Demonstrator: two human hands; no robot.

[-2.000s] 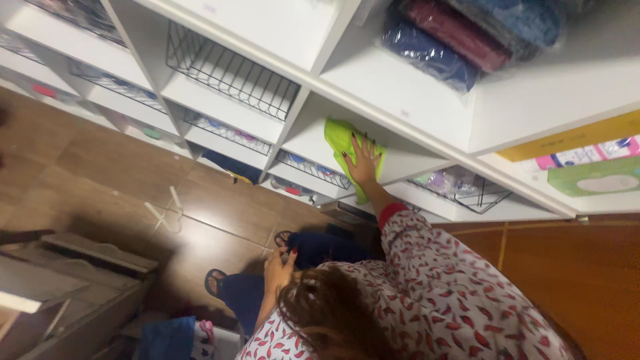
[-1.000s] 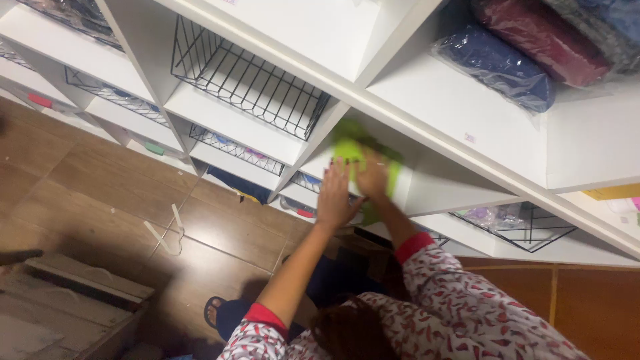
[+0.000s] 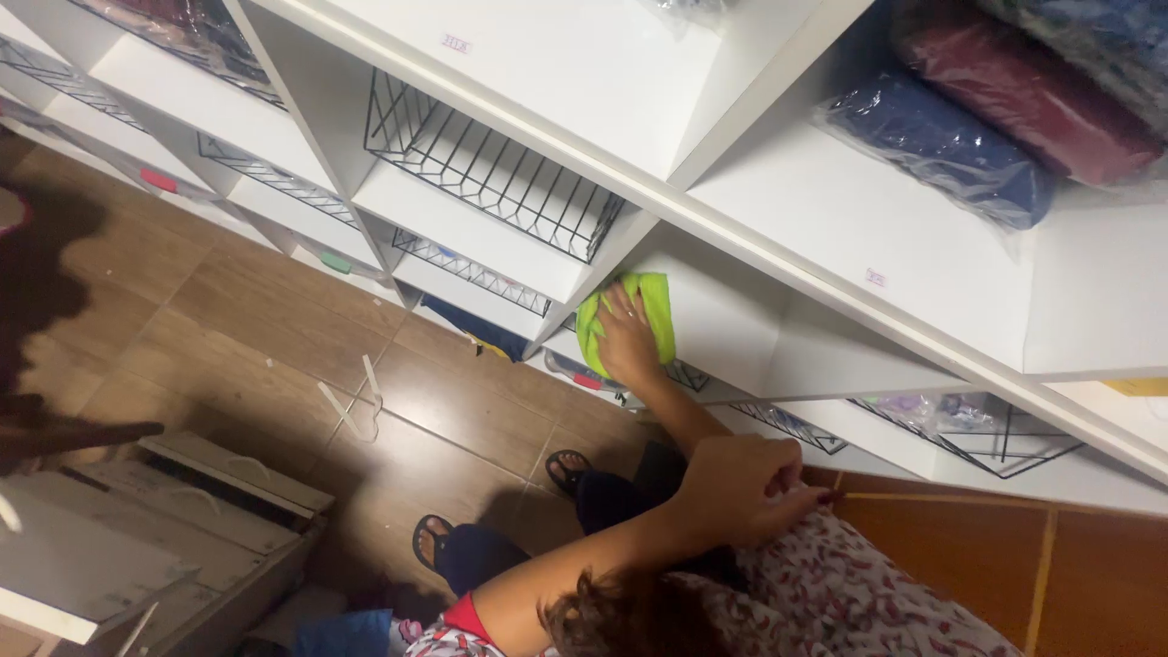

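My right hand [image 3: 628,338] presses a lime-green cloth [image 3: 659,315] against the white shelf board [image 3: 721,301] of a cubby, fingers spread over its folds. Its forearm reaches back toward my right side. My left hand [image 3: 753,488] crosses over that arm and grips the patterned right sleeve [image 3: 876,566] near the elbow, with its fingers bent. The sleeve's cuff is hidden behind it.
A wire basket [image 3: 493,173] sits in the cubby beside the cloth. Plastic-wrapped blue [image 3: 940,146] and dark red [image 3: 1031,91] fabric bundles lie on the upper shelf. Drawer units [image 3: 173,538] stand lower left; a white strap-like item [image 3: 365,401] lies on the tiled floor.
My left hand was near my legs, then beside my right hand at the cloth; now it is at the right sleeve. My right hand stays on the cloth. The view has shifted.
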